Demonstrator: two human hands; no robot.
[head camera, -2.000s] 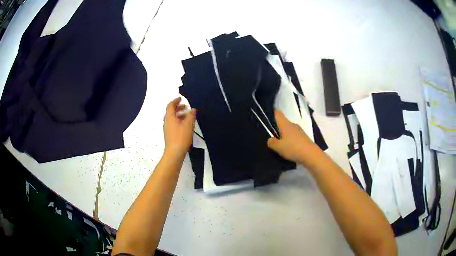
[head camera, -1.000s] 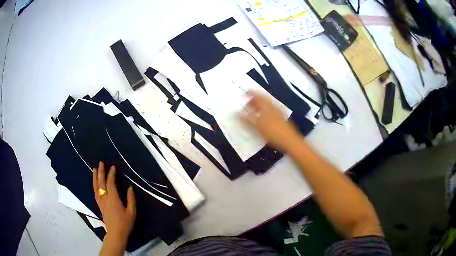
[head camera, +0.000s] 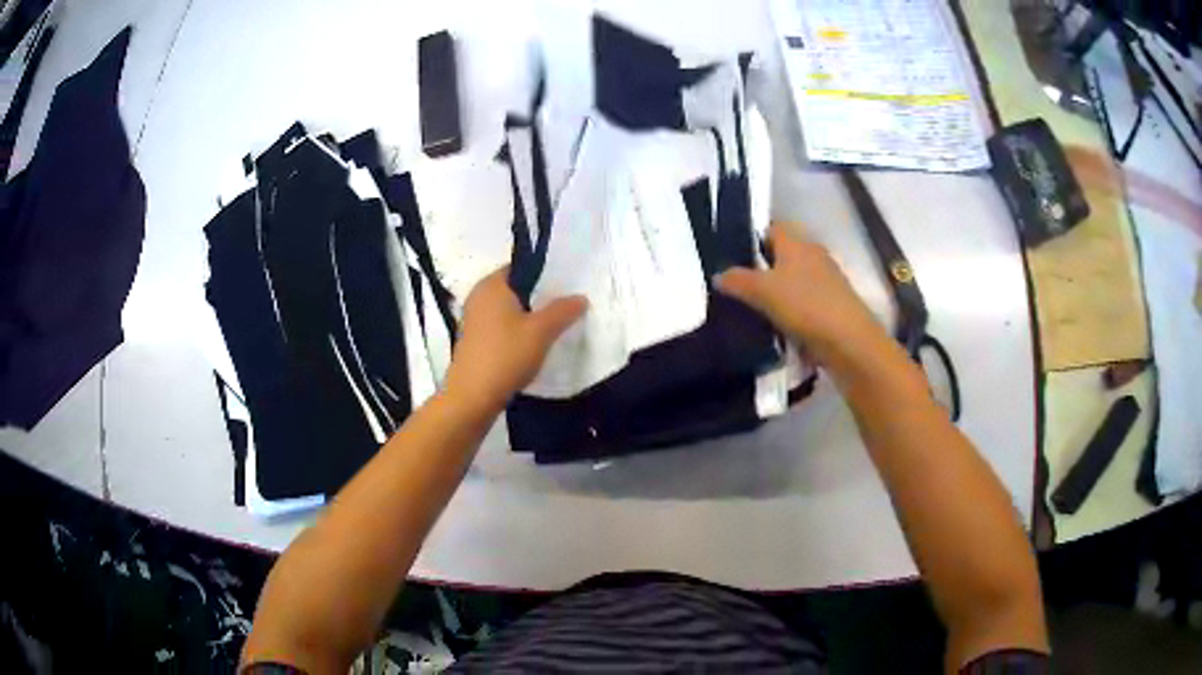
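A stack of cut pieces (head camera: 646, 257), white on top with dark panels beneath and around, is between my hands in the middle of the view. My left hand (head camera: 508, 336) grips its left edge, thumb on the white piece. My right hand (head camera: 791, 293) grips its right edge, thumb on the dark pieces. The fingers under the edges are hidden. The stack's near edge looks slightly raised above the white table (head camera: 633, 534). A second stack of dark panels (head camera: 310, 317) with white edges lies to the left, untouched.
A dark block (head camera: 438, 92) lies beyond the stacks. A printed sheet (head camera: 890, 92) lies at the back right, with shears (head camera: 900, 270) beside my right hand. Dark fabric (head camera: 73, 237) lies far left. A side table at the right holds a black item (head camera: 1039, 182) and a dark bar (head camera: 1097, 455).
My left hand has left the dark stack and moved to the white-topped stack. My right hand has moved from on top of it to its right edge. The view has turned.
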